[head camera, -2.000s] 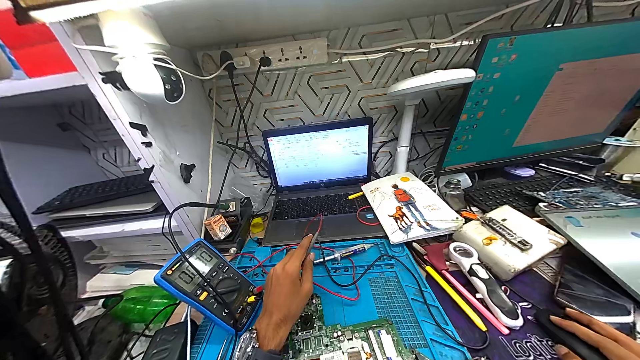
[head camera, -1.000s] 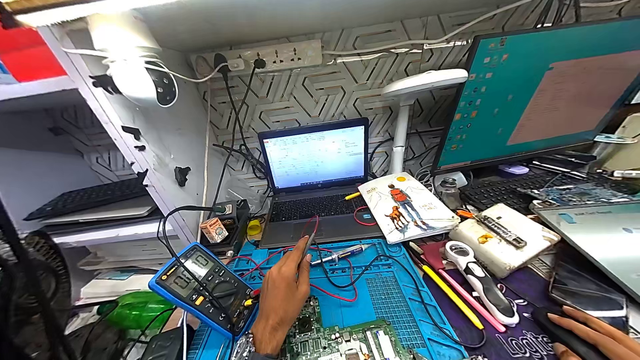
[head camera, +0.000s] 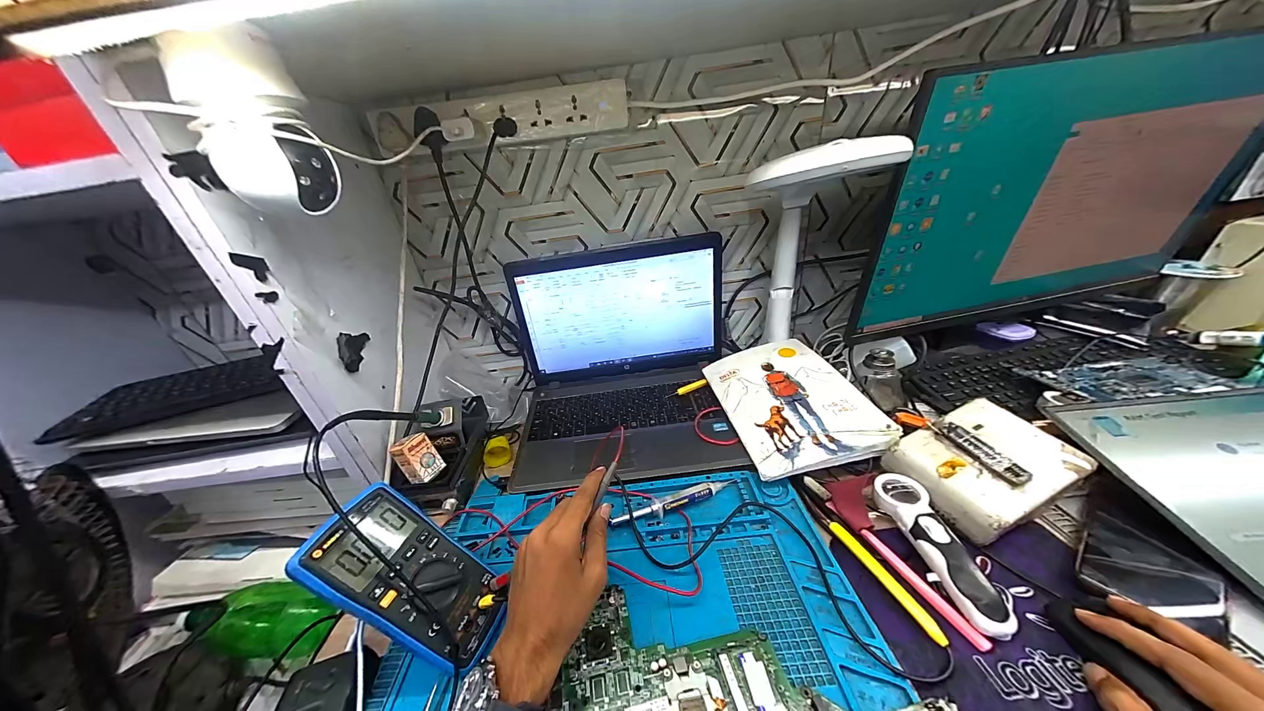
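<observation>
My left hand (head camera: 561, 583) holds a slim multimeter probe (head camera: 610, 482) between thumb and fingers, pointing up toward the laptop (head camera: 622, 336). Beneath and to the right of the wrist lies a green circuit board (head camera: 681, 662) on a blue silicone repair mat (head camera: 681, 602). A blue-edged digital multimeter (head camera: 405, 573) leans just left of this hand, its leads plugged in. A soldering-iron-like tool with a blue and white handle (head camera: 671, 502) rests beyond the fingers. At the lower right edge my right hand (head camera: 1165, 652) lies on a black computer mouse (head camera: 1096, 632).
A sketch-covered notebook (head camera: 800, 410) overlaps the laptop's right corner. Yellow (head camera: 889, 583) and pink (head camera: 928, 592) pen-like tools and a white-and-grey handled tool (head camera: 943, 553) lie right of the mat. A large monitor (head camera: 1066, 188), a keyboard (head camera: 958, 385) and a silver laptop (head camera: 1185, 464) stand farther right. Leads loop across the mat.
</observation>
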